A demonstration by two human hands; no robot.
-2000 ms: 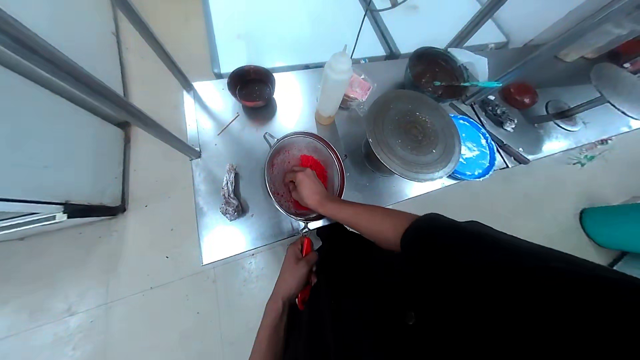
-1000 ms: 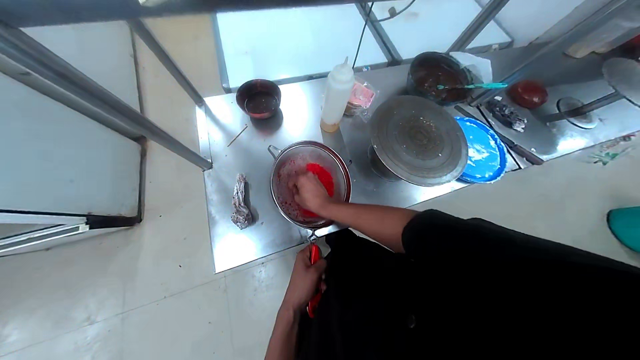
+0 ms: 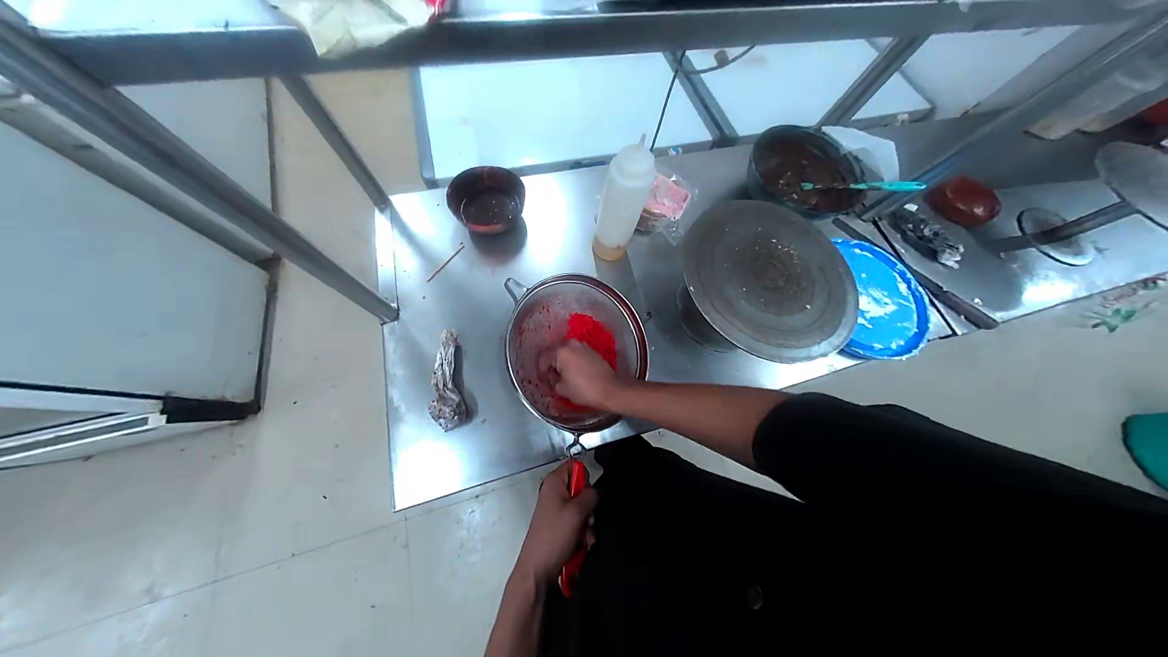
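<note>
A fine-mesh strainer (image 3: pixel 538 319) with a metal rim rests over a bowl, of which only a dark red edge shows. Red crumbly stuff (image 3: pixel 591 336) lies in its mesh. My left hand (image 3: pixel 564 516) is closed around the strainer's red handle (image 3: pixel 577 479) at the table's near edge. Inside the strainer, my right hand (image 3: pixel 581 374) is down against the mesh and the red stuff, its fingers curled. Whether it grips any of the stuff cannot be seen. Red specks cling to the mesh left of this hand.
Around the strainer on the steel table (image 3: pixel 411 474) are crumpled foil (image 3: pixel 446 383), a small dark bowl (image 3: pixel 486 201), a squeeze bottle (image 3: pixel 625 201), a cake turntable (image 3: pixel 771 278), a blue lid with white cream (image 3: pixel 881 301), a brown-filled bowl (image 3: pixel 794 169) and a knife (image 3: pixel 958 306). A shelf edge (image 3: pixel 593 36) crosses above.
The view has shifted, bringing the shelf edge in at the top. My right hand stays in the strainer, and my left hand keeps its hold on the handle.
</note>
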